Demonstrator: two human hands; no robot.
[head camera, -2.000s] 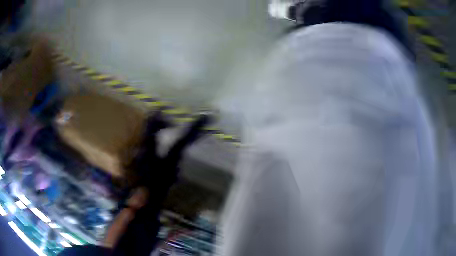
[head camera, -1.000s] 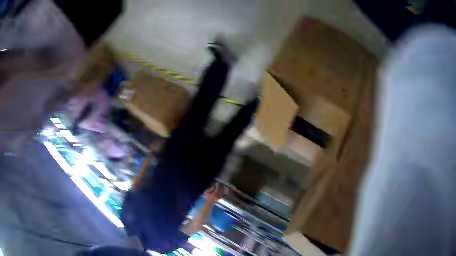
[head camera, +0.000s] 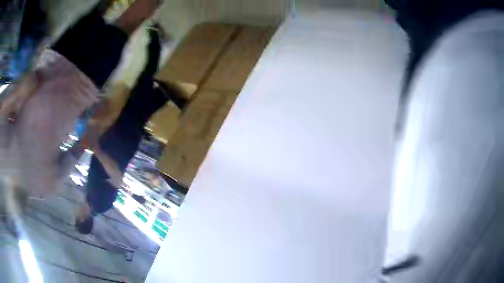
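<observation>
The head view is blurred and shows the hall upside down. A large plain white surface, which I cannot identify, fills the middle. A pale garment fills the right side, with a small dark mark near its lower left edge. Brown cartons stand left of the white surface, which cuts off their right side; one flap stands open. Neither of my own hands can be seen.
A person in dark clothes is beside the cartons. Another person in a pinkish top and dark trousers is at the left. A lit green line runs below the cartons. Ceiling lights show at the lower left.
The white surface has come into the middle. The cartons have shifted left in view. The person in dark clothes appears farther left and smaller; the one in pink shows more fully.
</observation>
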